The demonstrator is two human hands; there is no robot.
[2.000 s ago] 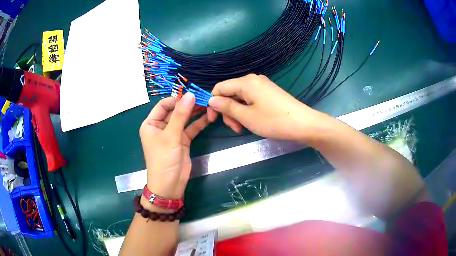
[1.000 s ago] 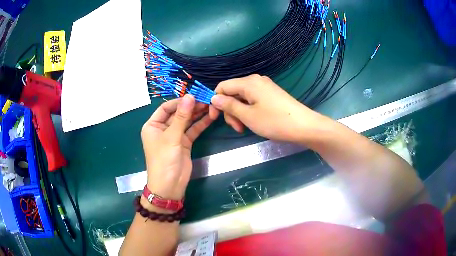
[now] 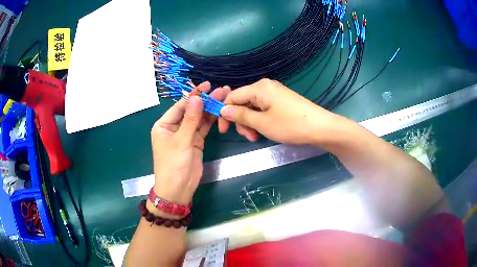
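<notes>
A small group of blue-sleeved cable ends (image 3: 212,104) is held between my two hands. My left hand (image 3: 180,125) pinches the tip side with thumb and fingers, partly hiding the tips. My right hand (image 3: 267,110) pinches the same sleeves from the right. Behind my hands, a thick curved bundle of black leads (image 3: 246,65) lies on the mat, its blue ends fanned at the left and gathered at the top right. A few leads lie apart at the right, one of them alone with its blue end (image 3: 394,55) outward.
A white paper sheet (image 3: 112,68) lies left of the bundle. A red heat gun (image 3: 49,112), blue parts bins (image 3: 32,195) and a yellow label (image 3: 59,49) are at the left. A steel ruler (image 3: 240,163) crosses diagonally below my hands. A white pad (image 3: 293,211) lies nearest my body.
My left fingers have closed further over the tips of the held group, covering more of them, with fingertips now raised behind the sleeves. My right hand has barely moved.
</notes>
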